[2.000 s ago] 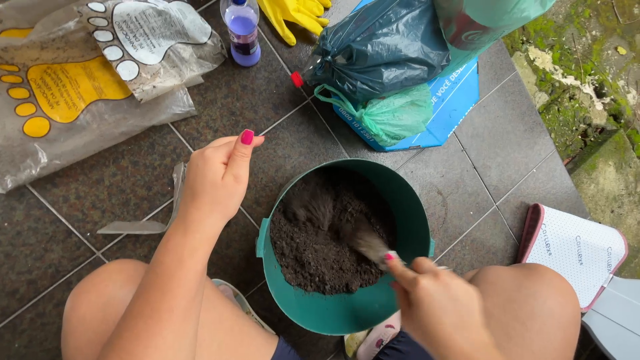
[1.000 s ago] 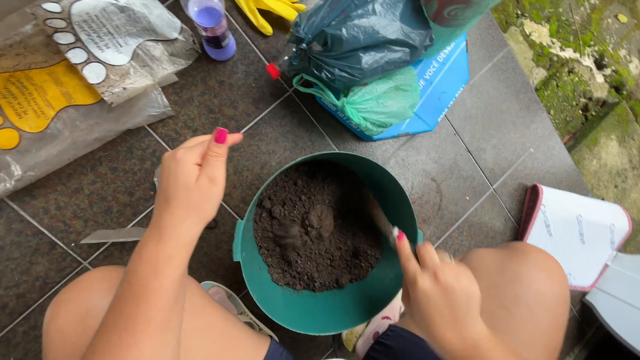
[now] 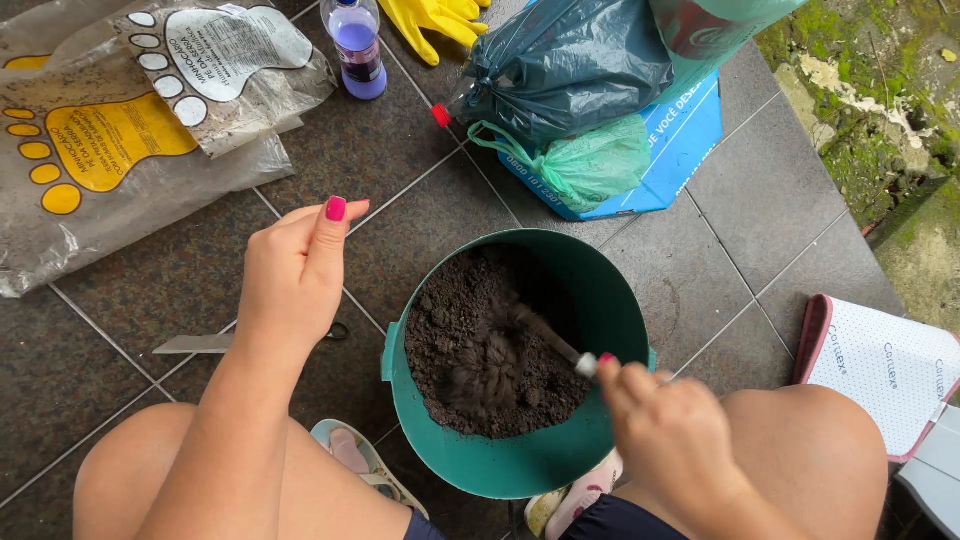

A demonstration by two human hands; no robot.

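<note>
A green plastic bucket [image 3: 517,465] stands on the tiles between my feet, partly filled with dark soil [image 3: 450,352]. My right hand [image 3: 660,420], at the bucket's right rim, grips a small hand tool [image 3: 551,334]; its light ferrule and brown shaft show, while its working end is blurred and partly hidden in the soil. Raised left of the bucket, my left hand [image 3: 300,270] has thumb and index finger extended, the other fingers curled, and nothing visible in it. Below that hand, a knife-like blade [image 3: 193,344] and a dark ring-shaped end [image 3: 337,331] lie on the floor, partly covered by my forearm.
Printed plastic soil bags [image 3: 225,172] lie at the upper left. A purple-liquid bottle [image 3: 361,56] and yellow gloves [image 3: 435,22] are near the top. Tied plastic bags [image 3: 570,67] rest on blue cardboard [image 3: 675,157]. A white padded item [image 3: 877,367] lies right; mossy ground [image 3: 862,120] borders the tiles.
The tool and my right hand have shifted about the bucket's right side, and the soil surface looks different. My left hand stays raised on the left.
</note>
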